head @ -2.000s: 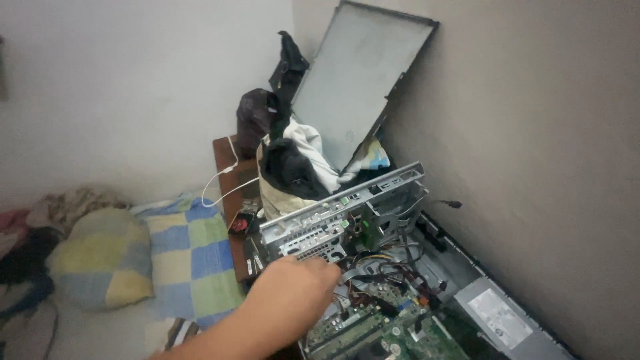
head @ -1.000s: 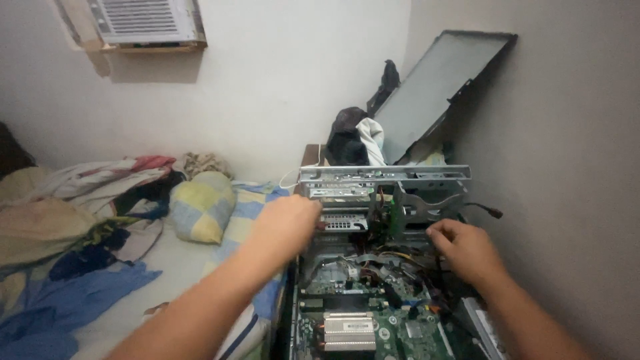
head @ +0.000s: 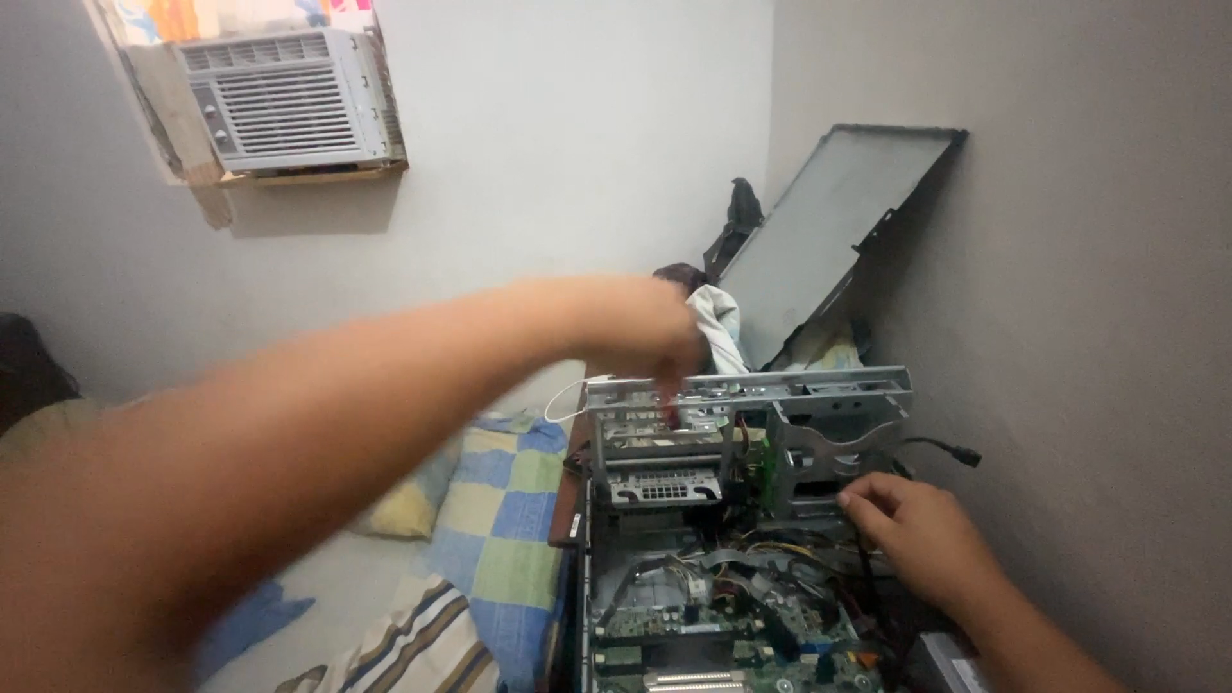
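An opened desktop computer case [head: 746, 385] stands at the lower right, its metal drive cage [head: 664, 486] and drive bracket [head: 833, 448] at the far end. My left hand [head: 654, 322], blurred, reaches over the far rail with its fingers pointing down; a thin reddish thing [head: 669, 399] shows below the fingertips, too blurred to name. My right hand [head: 890, 515] is beside the bracket at the right, thumb and forefinger together near a dark cable [head: 866, 568]; whether it grips the cable is unclear. Bundled wires [head: 770, 553] lie over the circuit board [head: 712, 626] nearer me.
A metal side panel [head: 818, 231] leans on the wall behind the case, by a white cloth [head: 719, 322] and dark bags. A black connector cable [head: 953, 450] sticks out at right. Left is a bed with a checkered sheet [head: 510, 510]. An air conditioner [head: 279, 101] is mounted above.
My left hand has moved from the left side of the drive cage to above the far rail. My right hand, not seen in the oldest frame, stays at the case's right side. The view has shifted.
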